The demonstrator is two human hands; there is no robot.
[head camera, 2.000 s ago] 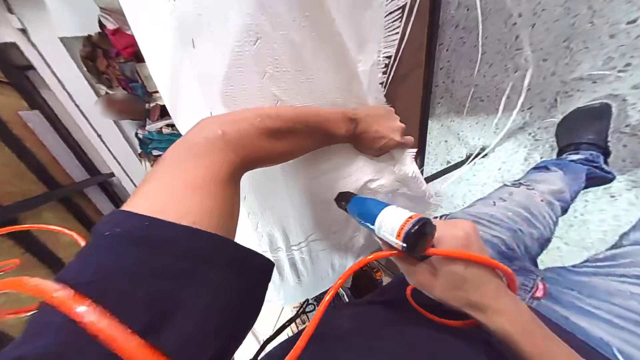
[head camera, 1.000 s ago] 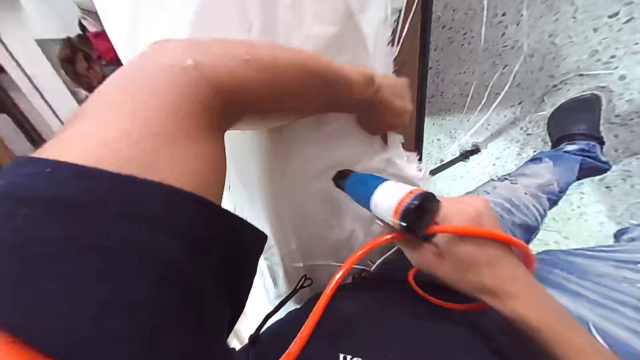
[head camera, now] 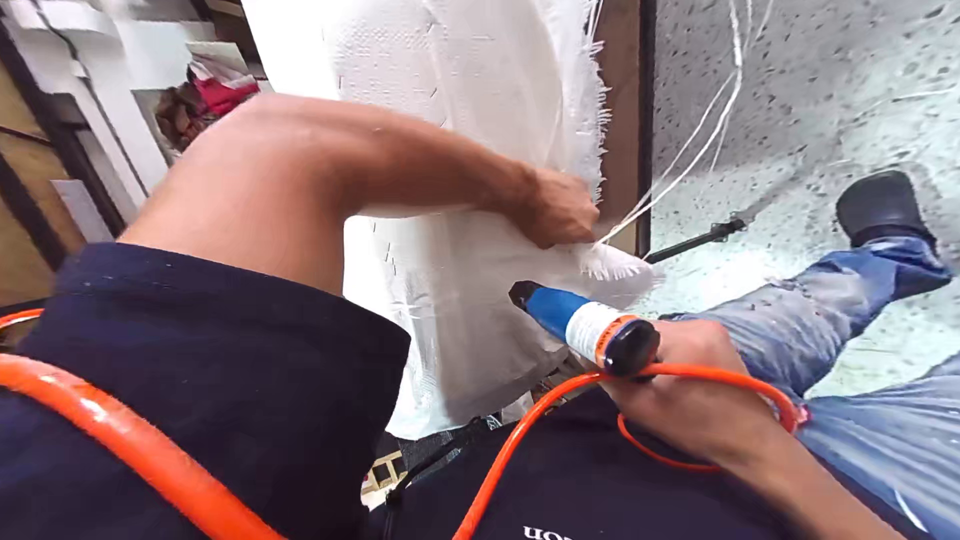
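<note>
White woven fabric with a frayed right edge lies over a wooden frame or board. My left hand reaches across from the left, its fingers closed on the frayed edge; the fingertips are partly hidden. Loose white strands run up and right from beside it. In my right hand, lower right, is a blue air-powered hand tool, white and orange toward its black end cap. Its dark nose points up-left over the lower fabric without plainly touching it. Small dark staple-like marks dot the fabric.
An orange air hose loops around my right hand and across my body. A brown board edge borders the speckled floor. A dark metal bar sticks out near my shoe. Red and brown cloths lie at upper left.
My left elbow, raised nearer the camera one second ago, is lower now. Both hands keep their hold, the left at the fabric's edge and the right on the tool.
</note>
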